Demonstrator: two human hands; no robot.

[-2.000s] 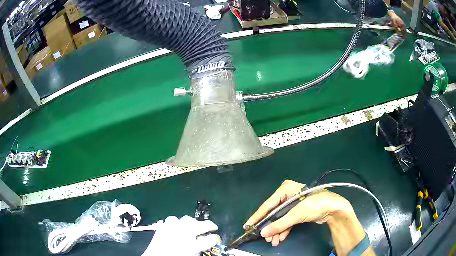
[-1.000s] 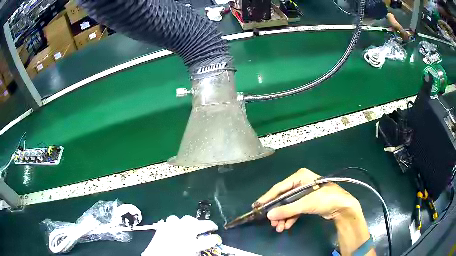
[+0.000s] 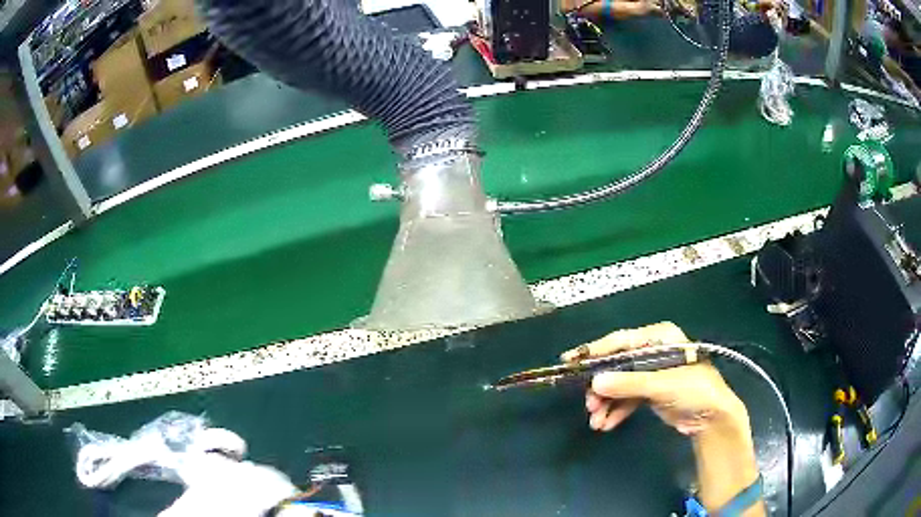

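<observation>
My right hand is bare and holds the soldering iron, its brassy tip pointing left above the dark bench. My left hand wears a white glove and is blurred and cut off at the bottom edge. The end of a power strip assembly with blue and orange wires shows beside its fingers; the hand's grip is blurred. A white coiled power cord in a clear plastic bag lies behind and left of the glove.
A fume extraction hood hangs over the speckled rail. Another power strip lies on the green conveyor. At right are a black soldering station, a green spool and yellow-handled cutters. People's arms show beyond.
The iron has lifted away from the work, up and right. My gloved hand has moved left with the strip end beside it. The conveyor strip has shifted right; the far bagged cord has changed position.
</observation>
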